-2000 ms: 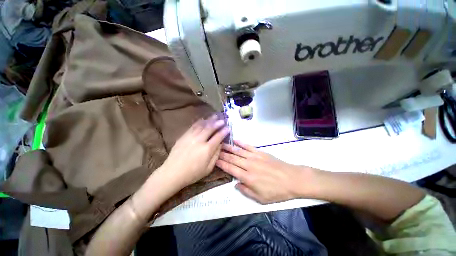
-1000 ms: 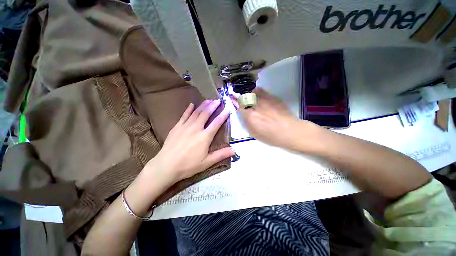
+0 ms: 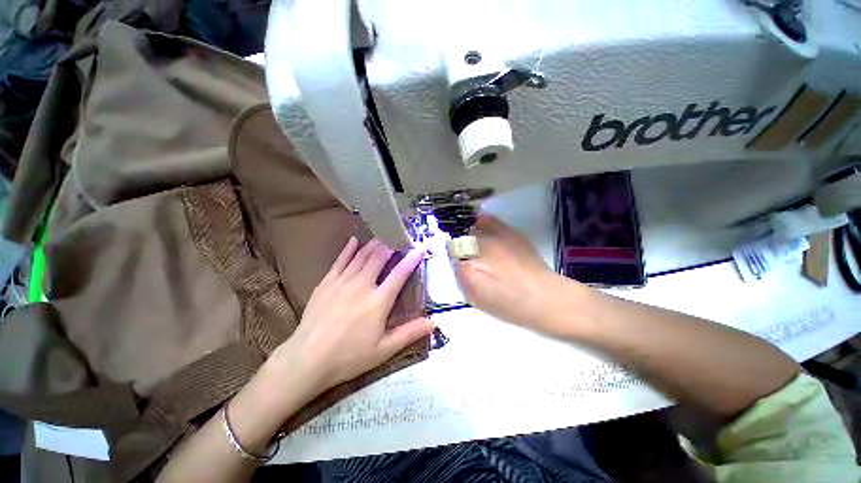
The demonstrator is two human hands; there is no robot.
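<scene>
A brown garment piece (image 3: 142, 274) lies left of the needle, its right edge at the brightly lit presser foot (image 3: 425, 231). A ribbed brown piece (image 3: 227, 250) runs across it. My left hand (image 3: 354, 307) lies spread on the cloth with fingertips near the foot. My right hand (image 3: 505, 274) is right of the foot, its fingertips partly hidden behind the cream knob (image 3: 464, 248); whether they hold anything cannot be told. A small dark cluster (image 3: 437, 338) lies at the cloth's edge by my left thumb.
The white brother machine head (image 3: 566, 75) stands over the work. A smartphone (image 3: 599, 231) lies on the bed behind my right forearm. A paper label (image 3: 769, 257), a cardboard scrap (image 3: 817, 257) and black scissor handles (image 3: 848, 259) are at the right. A white slip (image 3: 72, 440) lies at lower left.
My right hand has left the cloth edge beside my left hand and moved forward to the right of the foot. My left hand has spread, thumb apart. The view has shifted slightly.
</scene>
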